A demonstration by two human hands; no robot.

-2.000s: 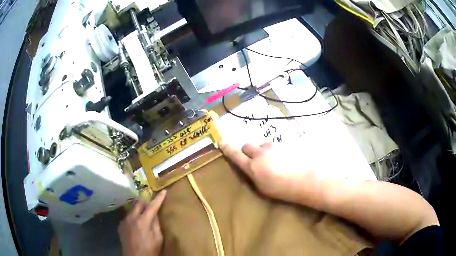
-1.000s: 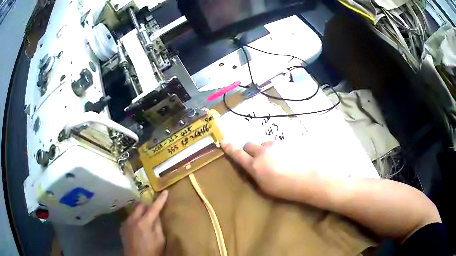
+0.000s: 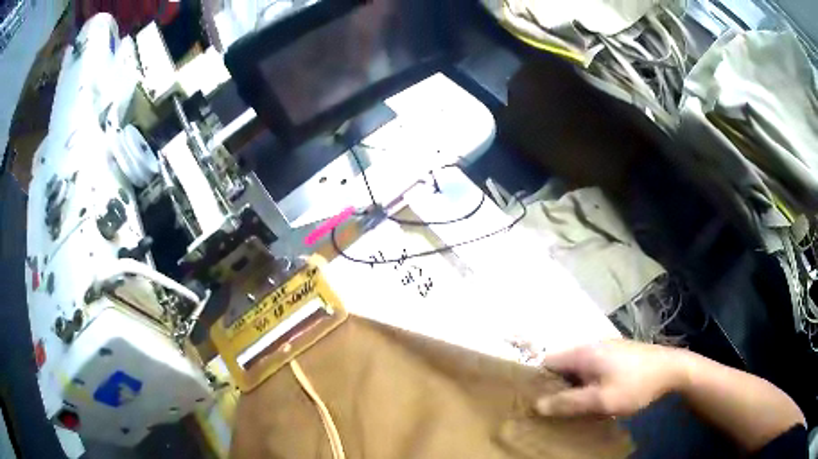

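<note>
The brown garment piece point(image 3: 422, 385) lies over the front of the work surface, its upper edge under the yellow clamp frame point(image 3: 335, 309). A dark folded strip shows in the frame's window. A light tan tape point(image 3: 314, 403) runs down the cloth from the frame. My right hand point(image 3: 596, 381) rests on the cloth's right part, thumb and fingers slightly apart; whether it pinches the cloth is unclear. My left hand is out of the picture.
The white sewing machine head point(image 3: 126, 372) stands left. Behind are the clamp arm point(image 3: 229, 238) and black-framed screen point(image 3: 332, 72). A pink marker point(image 3: 330, 226) and black cable point(image 3: 422, 254) lie by the white work plate point(image 3: 484, 296). Beige bundles point(image 3: 753, 125) are at right.
My right hand has moved right, away from the frame, along the cloth. My left hand has left the picture. The camera view has shifted, showing more of the screen and bundles.
</note>
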